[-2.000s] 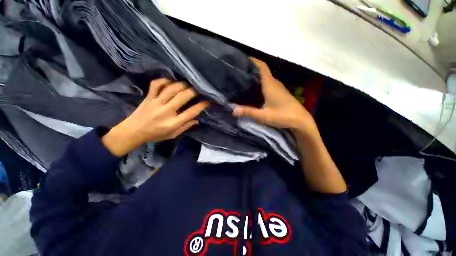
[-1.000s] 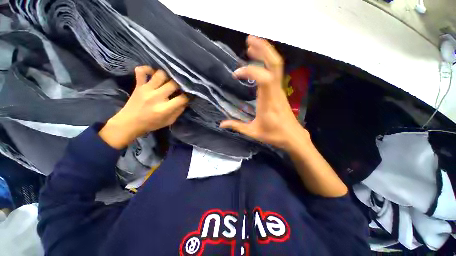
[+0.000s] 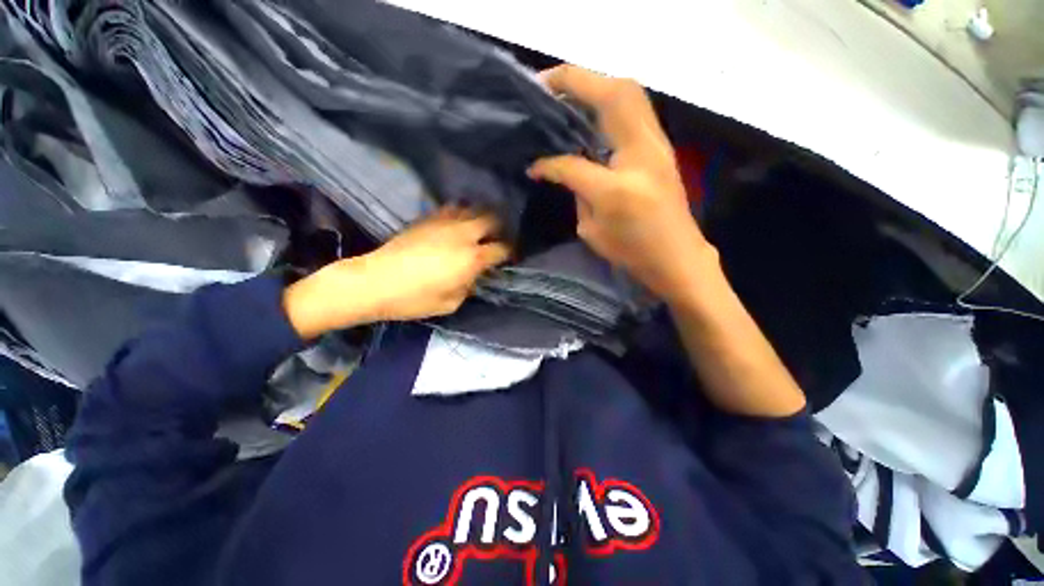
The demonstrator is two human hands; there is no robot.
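A thick bundle of dark grey denim panels (image 3: 332, 172) runs from the upper left down to the wearer's lap, its layered pale edges showing. My right hand (image 3: 635, 172) grips the lifted upper panels at their near end, thumb below and fingers at the far edge. My left hand (image 3: 424, 269) is at the near side of the bundle, fingers blurred and partly hidden against the cloth, so its grip is unclear. More stacked layers (image 3: 561, 298) lie under the hands near the chest. A white piece (image 3: 469, 366) sticks out beneath them.
The white table edge (image 3: 801, 92) curves along the upper right, with a thin white cable (image 3: 1007, 235) at its right end. White-and-black cut pieces (image 3: 927, 401) lie at the lower right. Loose dark cloth (image 3: 103, 309) is at the left. A red patch (image 3: 691, 172) shows below the table.
My right hand has moved up and closed on the upper panels, whose near ends are now lifted and folded back. My left hand has moved right and slightly down along the bundle.
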